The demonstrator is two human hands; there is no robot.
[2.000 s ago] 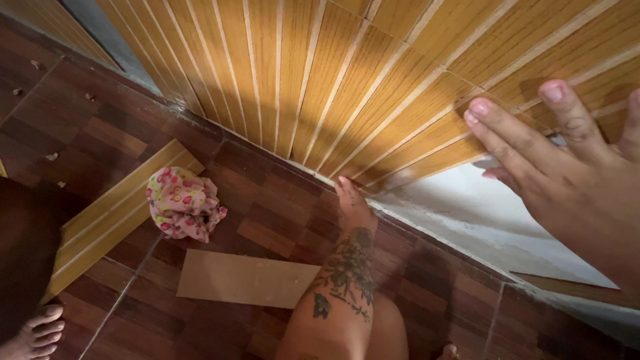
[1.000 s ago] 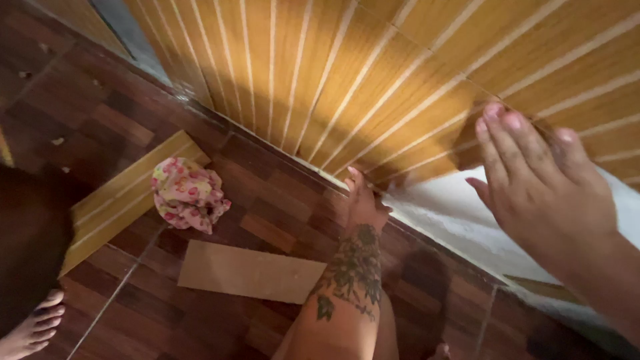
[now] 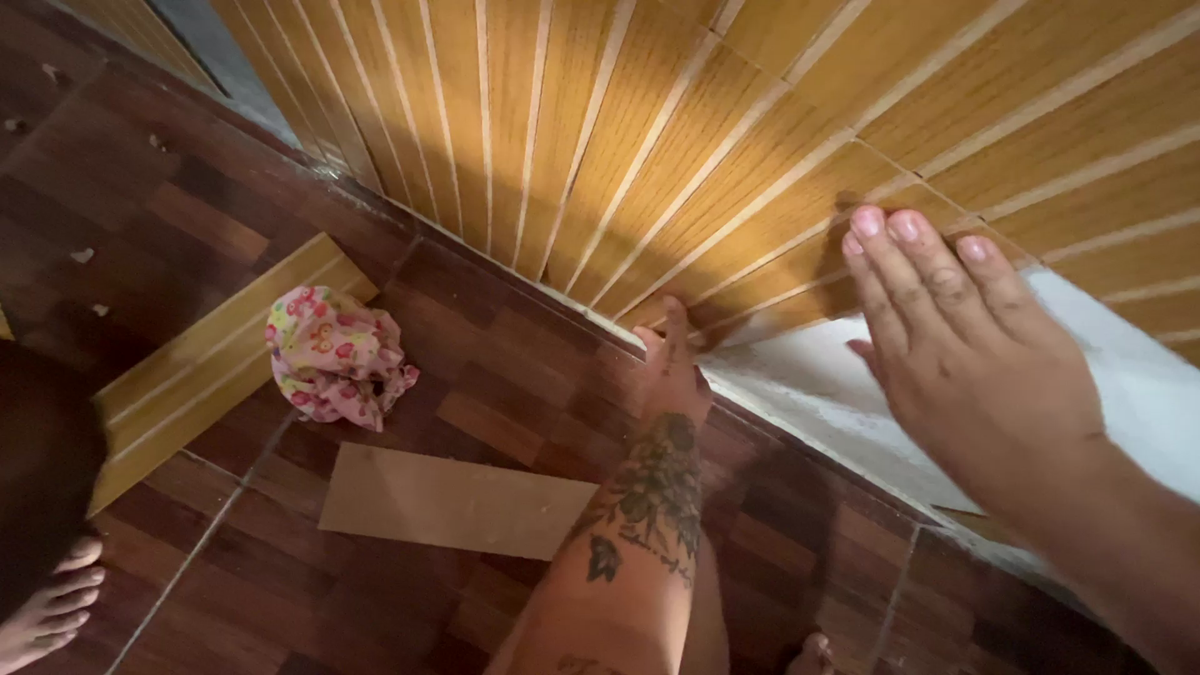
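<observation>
Wood-patterned wall panels with pale stripes (image 3: 600,141) cover the lower wall. My left hand (image 3: 673,370), at the end of a tattooed forearm, touches the bottom edge of the panels by the floor, a finger extended along them. My right hand (image 3: 975,328) lies flat, palm toward the wall, with its fingertips on the panels near their lower right edge; its thumb is partly hidden. Below that edge, a bare white wall area (image 3: 816,361) shows between the two hands. Neither hand holds anything.
On the dark tiled floor lie a striped panel piece (image 3: 178,412), a crumpled pink patterned cloth (image 3: 337,356) partly on it, and a flat brown strip (image 3: 455,497). Small debris (image 3: 82,255) is scattered at left. A bare foot (image 3: 56,600) and a dark rounded shape stand at the left edge.
My right hand's fingers have come closer together and the hand now lies flatter against the panels. My left hand stays at the panels' bottom edge, its finger placement slightly altered.
</observation>
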